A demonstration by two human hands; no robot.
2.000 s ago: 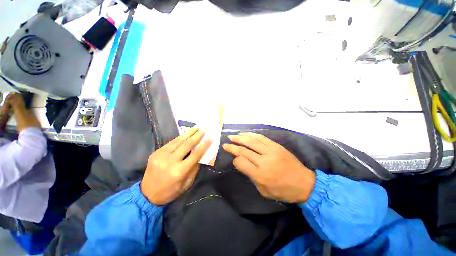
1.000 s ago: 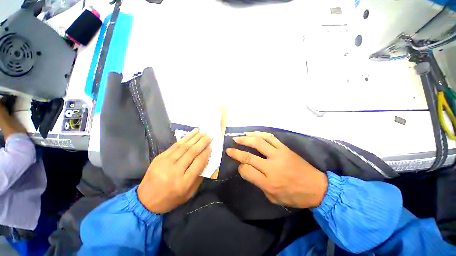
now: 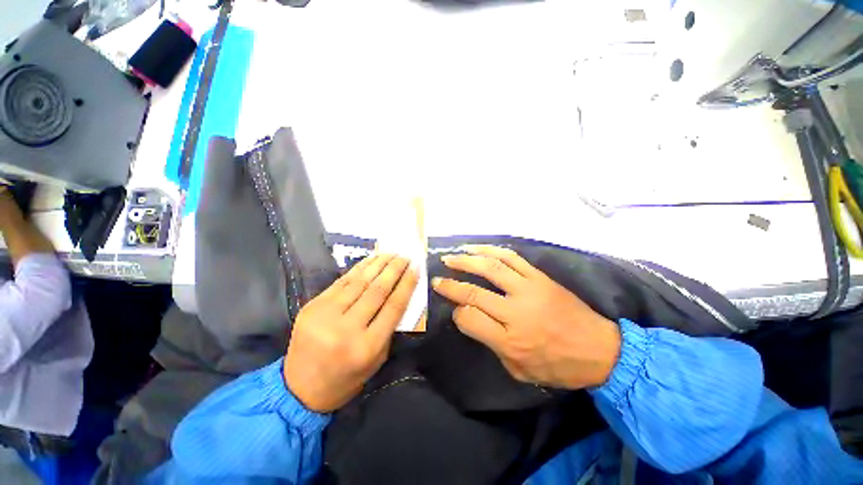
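Observation:
A dark garment piece (image 3: 473,374) lies over the table's front edge and the lap. A zipper tape (image 3: 677,289) with a pale line runs along its upper edge. A small white card (image 3: 413,275) lies across that edge. My left hand (image 3: 350,327) lies flat, its fingertips pressing on the card. My right hand (image 3: 525,317) rests on the cloth just right of the card, fingers spread a little. Whether its fingertips hold something tiny cannot be told. A stitched grey strip (image 3: 274,218) of the garment lies to the left.
The sewing machine head (image 3: 748,47) stands at the upper right. Scissors (image 3: 842,213) and dark strips (image 3: 816,189) lie at the right edge. A black spool (image 3: 163,52), a blue strip (image 3: 222,104) and a grey machine (image 3: 71,104) are at left. Another person's sleeve (image 3: 33,313) shows at far left.
The card has turned slightly and sits straighter across the edge. My left hand has shifted a little to the right with it. My right hand has barely moved.

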